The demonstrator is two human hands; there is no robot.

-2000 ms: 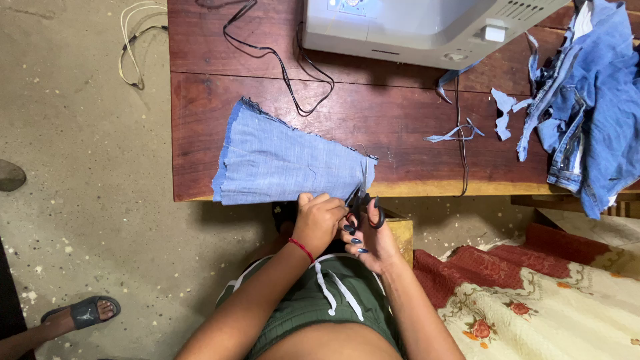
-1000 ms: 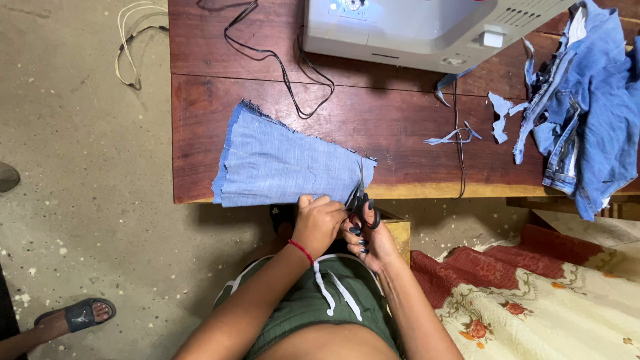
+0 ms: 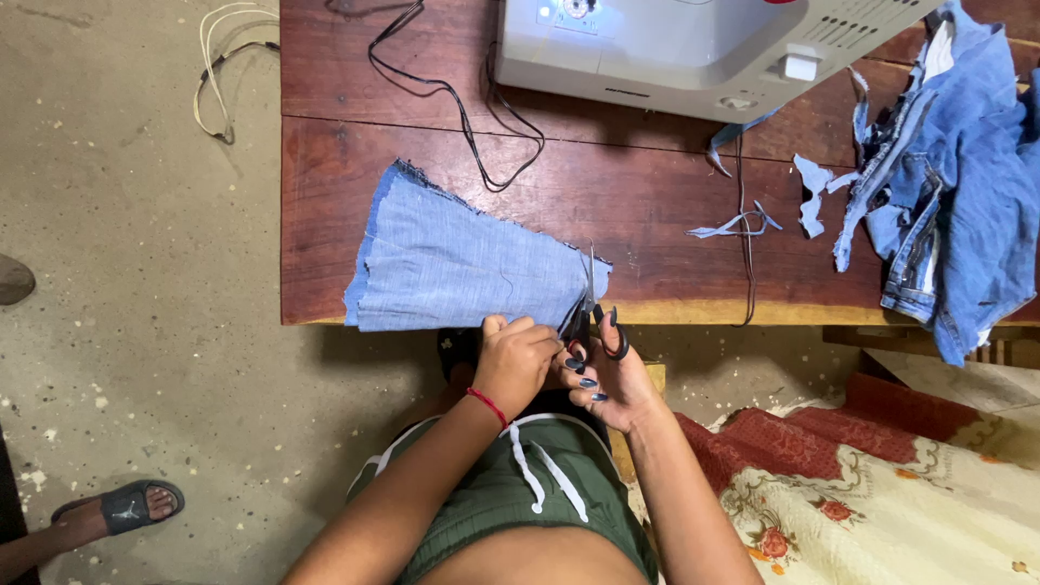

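A tapering piece of light blue denim (image 3: 455, 260) lies on the wooden table, its wide end to the left and its long upper edge frayed. My left hand (image 3: 520, 361), with a red cord at the wrist, pinches the denim's lower edge at the table's front edge. Black-handled scissors (image 3: 591, 296) are in my right hand (image 3: 609, 370), thumb and fingers at the handle loops. Their blades point away from me and lie across the narrow right end of the denim. My two hands are close together; the fingertips under the scissors are partly hidden.
A sewing machine (image 3: 691, 57) with its lamp lit stands at the back of the table (image 3: 642, 203). Black cables (image 3: 463, 114) cross the wood. Denim scraps (image 3: 812, 195) and a large heap of denim (image 3: 975, 179) lie at right. Another person's sandalled foot (image 3: 138, 504) is at lower left.
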